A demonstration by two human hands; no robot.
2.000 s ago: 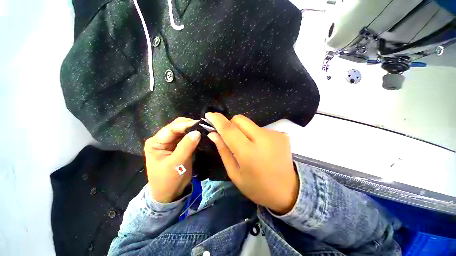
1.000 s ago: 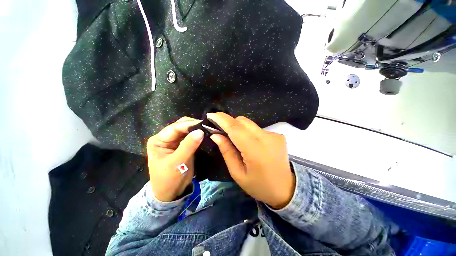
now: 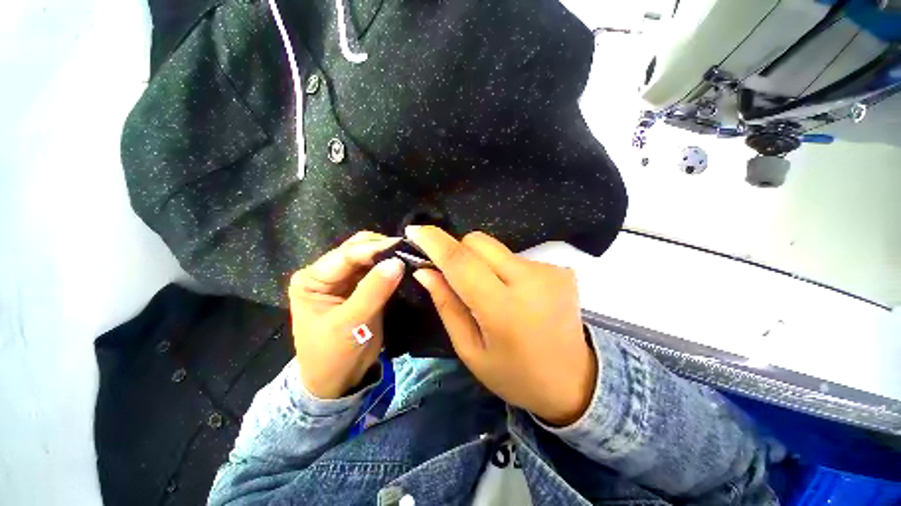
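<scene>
A dark garment with fine white flecks (image 3: 464,128) lies spread on the white table, with small round buttons (image 3: 336,150) and pale cords or piping (image 3: 296,109) on it. My left hand (image 3: 341,316) pinches a small dark fold of its lower edge between thumb and fingers. My right hand (image 3: 504,316) meets it at the fold and holds a small tool with a pale metal edge (image 3: 415,259), which looks like thread snips; most of it is hidden by the fingers.
A second dark buttoned garment (image 3: 188,395) lies at lower left. The sewing machine head (image 3: 731,59) stands at upper right, with a round metal plate (image 3: 694,159) below it. The table's ruler-marked front edge (image 3: 751,378) runs at lower right, with blue material (image 3: 830,479) beneath.
The right hand and the metal edge have shifted and tilted slightly at the fold. The left hand keeps its pinch. The garments lie almost the same.
</scene>
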